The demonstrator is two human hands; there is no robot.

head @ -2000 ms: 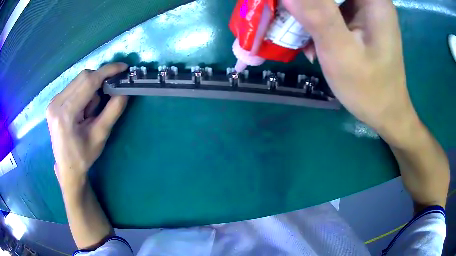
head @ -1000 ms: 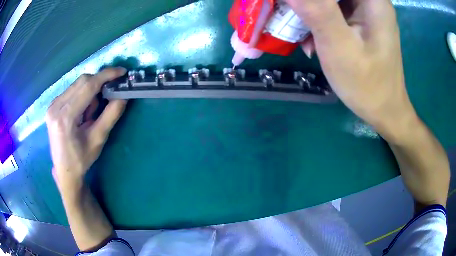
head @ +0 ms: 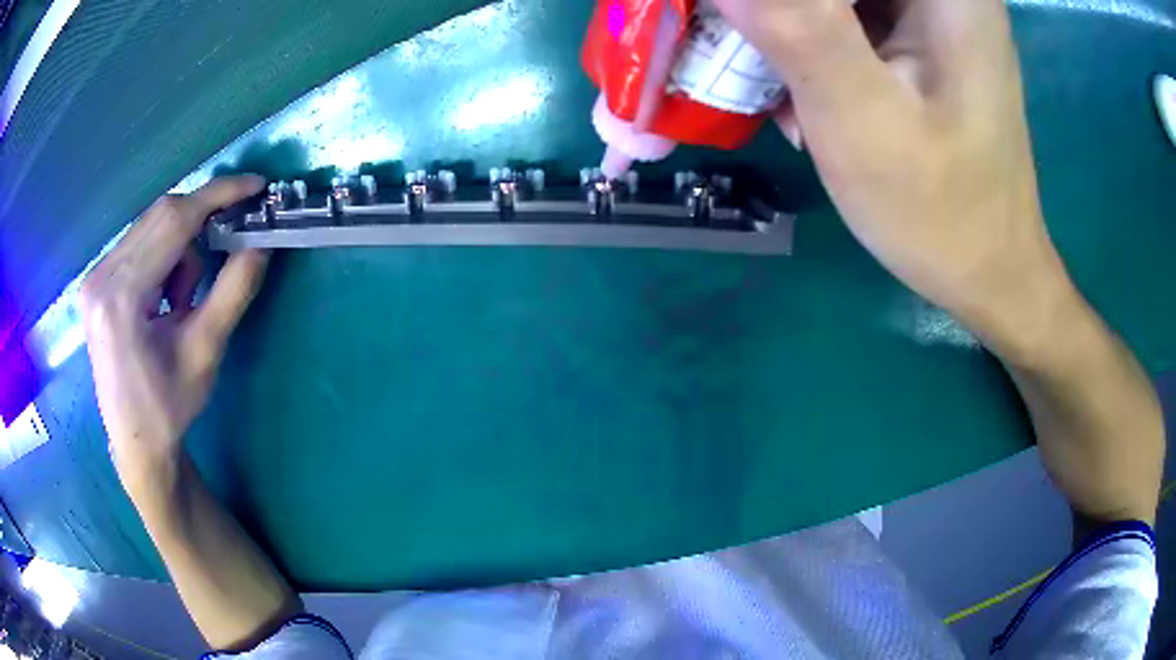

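Note:
A grey fixture bar point(head: 516, 235) lies crosswise on the green bench mat. Several small shiny metal parts point(head: 507, 194) stand along it in a row. My left hand point(head: 161, 310) grips the bar's left end between thumb and fingers. My right hand point(head: 922, 155) holds a red glue bottle point(head: 696, 77) with a white label, tilted nozzle down. The pale pink nozzle point(head: 619, 146) is at the second part from the right; whether it touches cannot be told. The bottle's top is cut off by the upper edge. The bar's right end is free of my hands.
The green mat point(head: 619, 413) curves towards me, with my white clothing below. A white object point(head: 1167, 114) is cut off at the right edge. Purple light shows at the left edge, and a bright light shows at lower left.
The bar has slid left with my left hand. The nozzle, at the third part from the right before, is now at the second. My right hand has barely moved.

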